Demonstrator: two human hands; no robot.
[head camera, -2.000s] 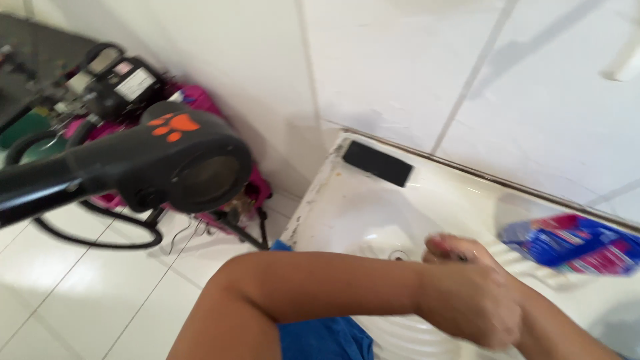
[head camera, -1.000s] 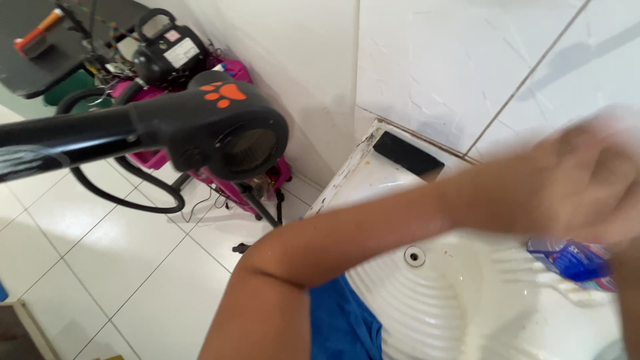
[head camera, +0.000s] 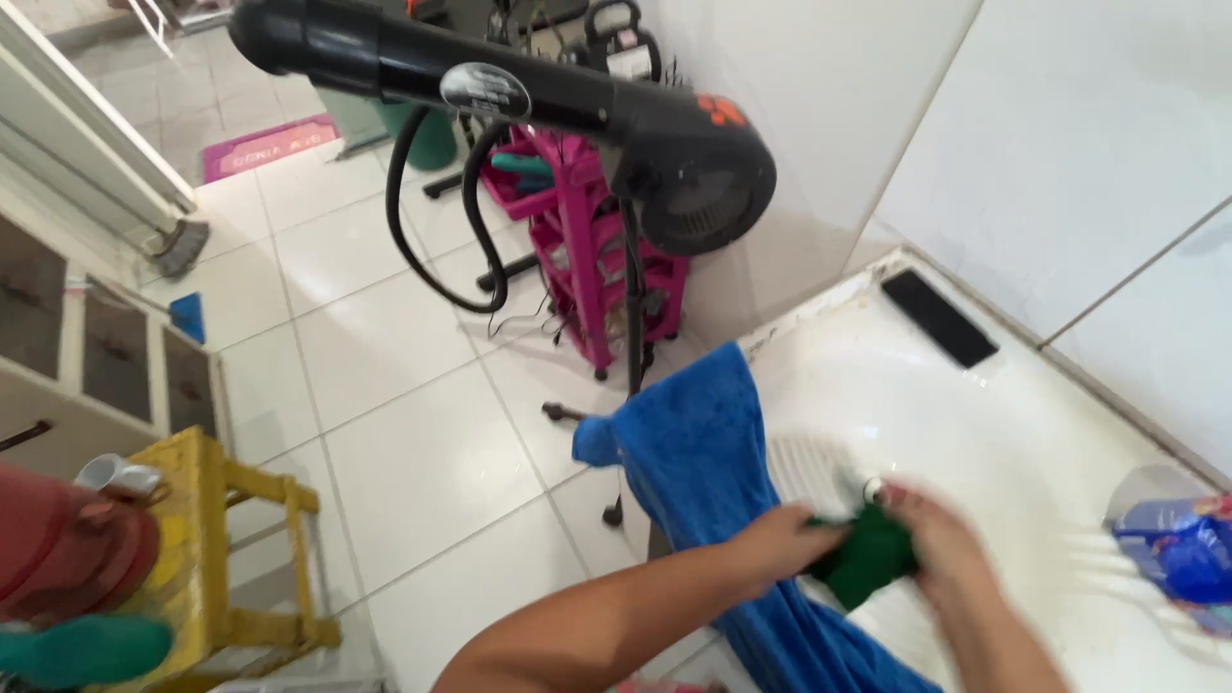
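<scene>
Both hands hold a dark green cloth-like item (head camera: 866, 558) over the near edge of a white basin (head camera: 1020, 462). My left hand (head camera: 784, 549) grips its left side, and my right hand (head camera: 938, 539) has its right side; the right one is blurred by motion. A blue towel (head camera: 693, 414) hangs over the basin's edge, beside and under my left hand. Past the hands, a black rectangular object (head camera: 938, 318) lies on the basin's far ledge. Blue packaging (head camera: 1189, 553) rests at the basin's right side.
A black dryer with an orange paw mark (head camera: 712, 192) reaches in from the upper left on a stand. Behind it is a magenta trolley (head camera: 577, 241). On the left, a yellow stool (head camera: 207, 539) carries a red container (head camera: 67, 539) and a cup (head camera: 120, 476). White tiled walls border the basin.
The green item now shows between my hands; the earlier frames do not show it. Both hands have come down and apart from where they were together. The view has swung left.
</scene>
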